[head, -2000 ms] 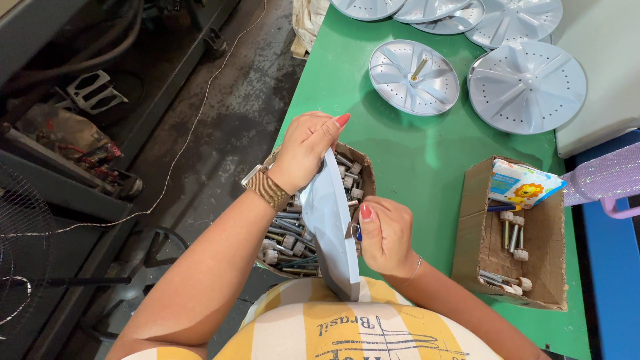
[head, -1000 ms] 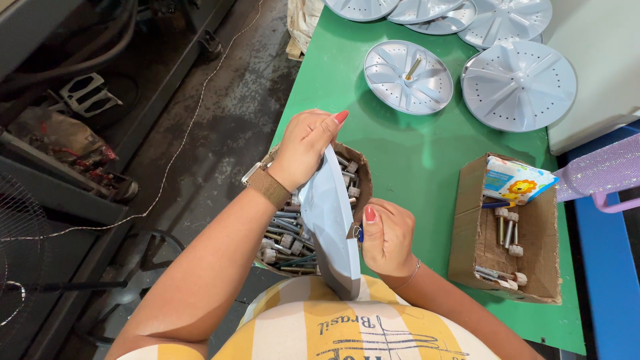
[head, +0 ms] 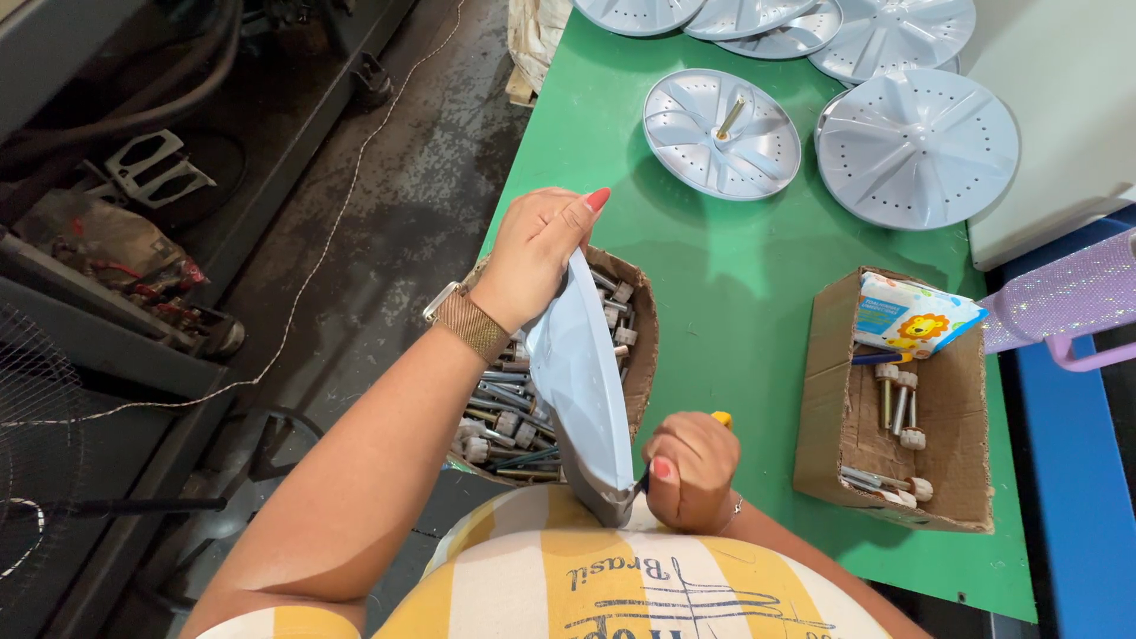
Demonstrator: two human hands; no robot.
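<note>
My left hand (head: 541, 253) grips the upper rim of a light blue plastic ribbed disc (head: 581, 373), which stands on edge against my body. My right hand (head: 692, 470) is closed on a small tool with a yellow end; its dark tip meets the lower rim of the disc, and the kind of tool is mostly hidden. Behind the disc, a cardboard box (head: 646, 355) holds many metal shafts with pale knurled heads (head: 506, 422). On the green table, one disc (head: 679, 120) lies with a brass-coloured pin (head: 731, 117) upright at its centre.
More discs (head: 919, 151) lie overlapping at the table's far end. A second cardboard box (head: 821, 399) at the right holds several shafts, a blue-and-yellow tool and a printed packet (head: 919, 324). Beside it is a glittery purple tumbler (head: 1065, 288). A fan (head: 40, 426) stands at the left.
My right hand has moved down along the disc's rim, and the yellow end of its tool has come into view. My left hand keeps its hold at the top.
</note>
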